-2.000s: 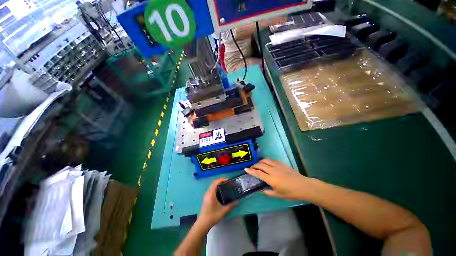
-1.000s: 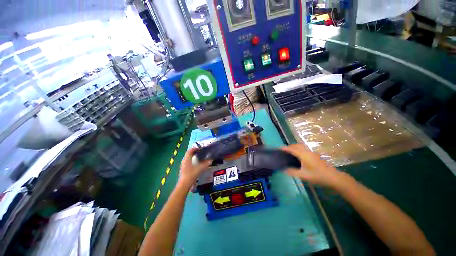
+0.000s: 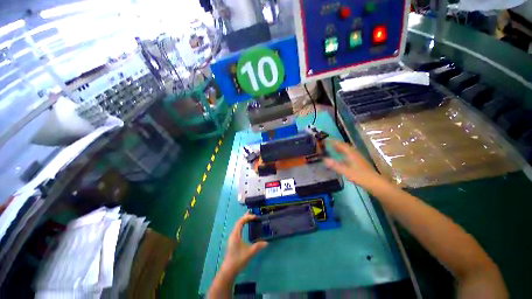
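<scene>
One dark phone housing (image 3: 289,147) lies in the press fixture (image 3: 291,178), on its orange-brown strip. A second dark, frame-like housing (image 3: 284,222) is in front of the blue button panel (image 3: 329,211) and covers part of its label. My left hand (image 3: 240,244) holds this second housing by its left end, thumb below and fingers at the upper corner. My right hand (image 3: 347,162) is just right of the fixture, fingers apart and holding nothing, slightly blurred.
The control box (image 3: 357,55) and the number 10 sign (image 3: 260,71) hang above the fixture. At right, clear film over a tan sheet (image 3: 437,143) lies beside dark parts on the green conveyor (image 3: 466,219). White sheets (image 3: 81,251) are stacked at lower left.
Both hands were over the fixture, each with a dark housing. One housing now lies in the fixture and my right hand has let go. My left hand has moved down towards me with the other.
</scene>
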